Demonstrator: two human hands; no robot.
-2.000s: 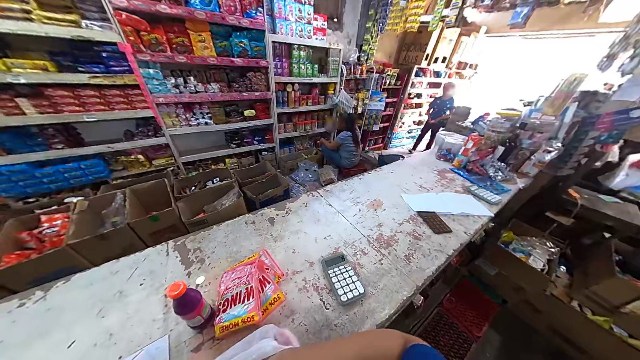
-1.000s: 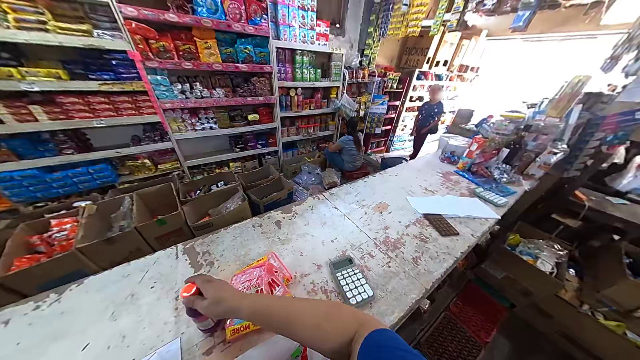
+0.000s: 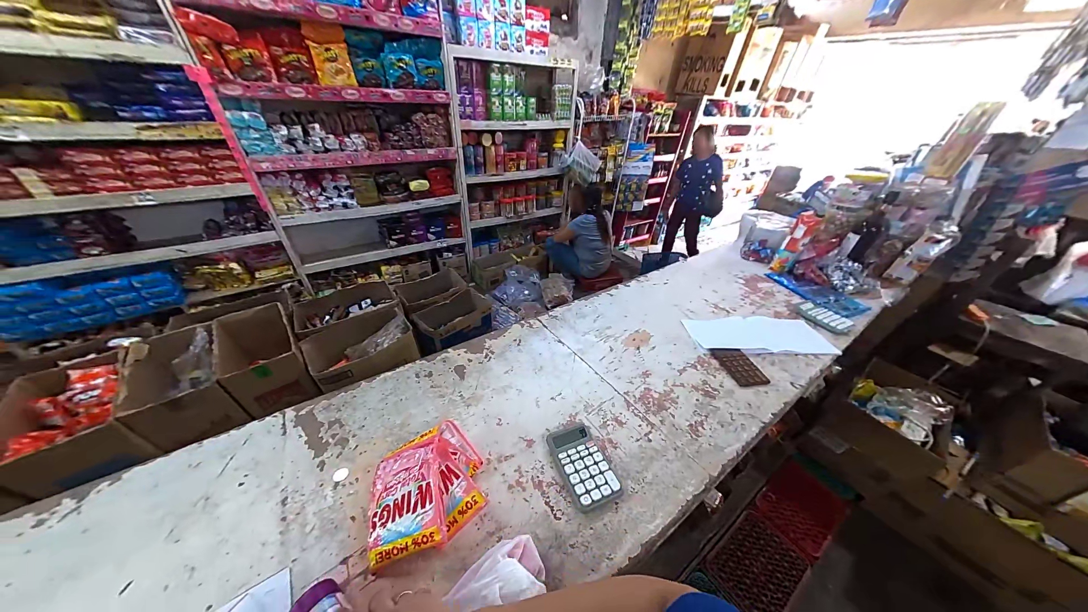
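Pink WINGS detergent packets lie overlapping on the worn white counter. To their right sits a grey calculator with white keys. My right forearm crosses the bottom edge, its blue sleeve at the right. Part of a hand with a ring shows at the bottom, below the packets; which hand it is cannot be told. Beside its fingers is a purple-rimmed item, mostly cut off, and on its right a whitish-pink plastic bag. Whether either hand grips these is hidden.
Paper lies at the bottom left, a white disc beside the packets. Farther along are white sheets, a brown slab and another calculator. Open cartons and stocked shelves line the far side. One person sits, another stands.
My right hand held the orange-capped purple bottle upright on the counter left of the packets; both have left that spot. The forearm has dropped to the bottom edge. The standing person has come nearer.
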